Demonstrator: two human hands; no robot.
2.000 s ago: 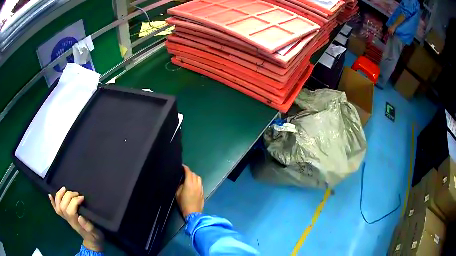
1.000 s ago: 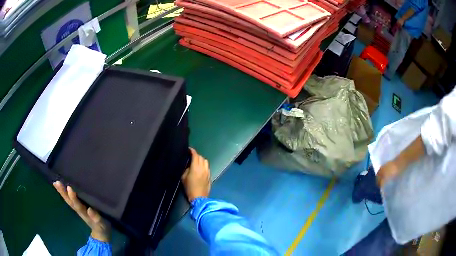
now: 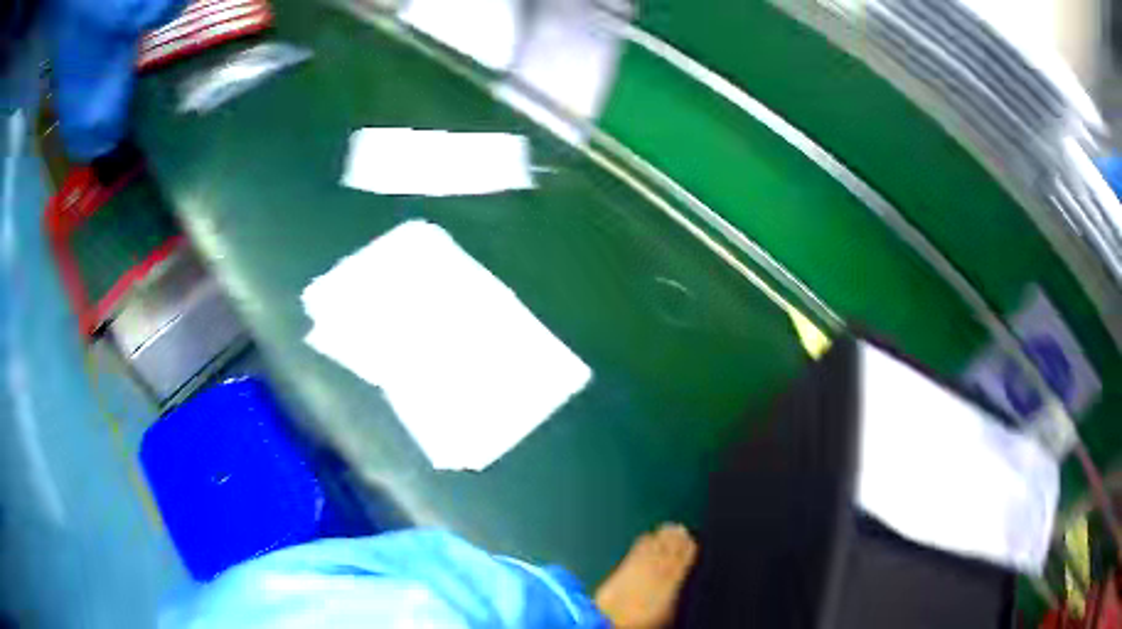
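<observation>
The black tray stack (image 3: 775,492) is at the lower right, cut off by the bottom edge and blurred. White sheets (image 3: 954,461) lie at one side of its top tray. My left hand (image 3: 652,578) is at the stack's left side, bare below a blue sleeve; its fingertips are blurred and its grip is unclear. My right hand is out of the picture. A loose pile of white sheets (image 3: 449,344) lies on the green bench mat, left of the stack. A separate folded white piece (image 3: 437,161) lies beyond the pile.
A blue plastic stool (image 3: 234,473) stands beside the bench (image 3: 640,295). A red-edged cart (image 3: 123,289) is beyond it. At the upper left are a person's blue sleeve (image 3: 92,80) and a red tray (image 3: 203,27). Metal rails and posted papers (image 3: 566,62) line the bench back.
The view has swung left, bringing the loose sheets, stool and cart into the picture. The tray stack now shows at the right; my right hand and the red tray stack's main part have left view.
</observation>
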